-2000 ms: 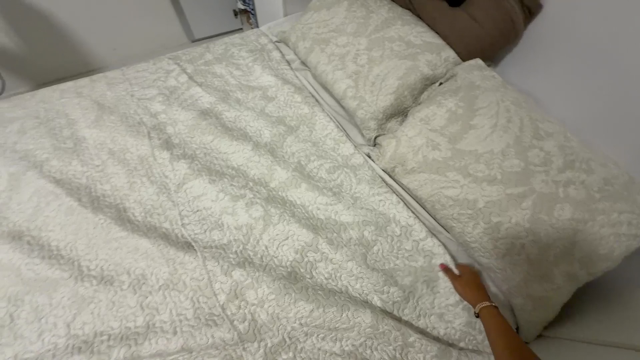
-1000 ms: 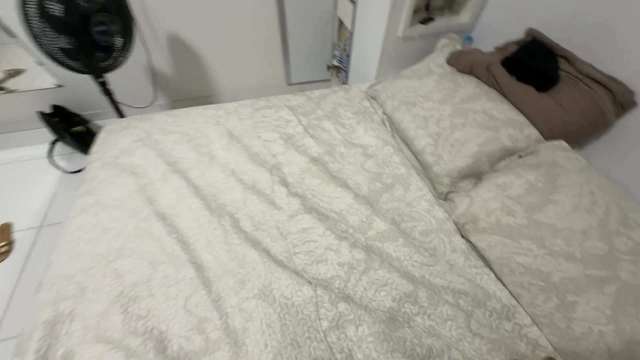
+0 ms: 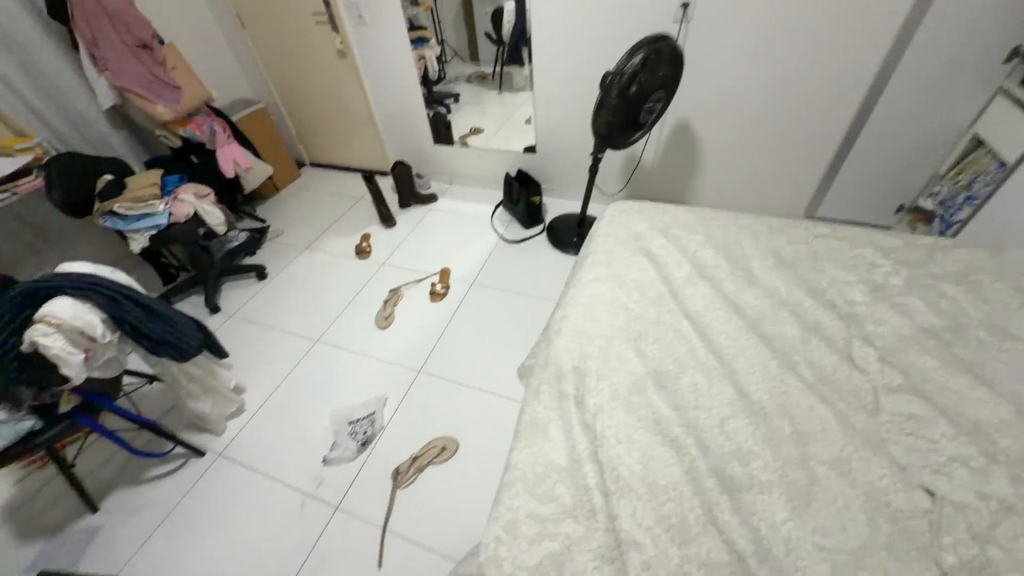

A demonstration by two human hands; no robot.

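Neither my left hand nor my right hand shows in the head view now. A pale patterned bedspread point(image 3: 720, 384) covers the bed on the right, with soft folds running across it. On the white tiled floor beside the bed lie a strappy beige sandal point(image 3: 424, 462) with a long strap, a white plastic bag point(image 3: 356, 430) with printing, another beige sandal point(image 3: 388, 310) and two brown slides, one nearer point(image 3: 439, 285) and one farther off point(image 3: 364, 246).
A black pedestal fan point(image 3: 638, 92) and a black handbag point(image 3: 523, 198) stand past the bed's far corner. Brown boots point(image 3: 411, 186) are near the door point(image 3: 312, 80). Chairs heaped with clothes point(image 3: 120, 312) line the left side; a mirror point(image 3: 480, 76) is at the wall.
The view has swung left, from the pillows to the floor and door. The right hand, at the bedspread's edge by the pillow two seconds ago, is out of view.
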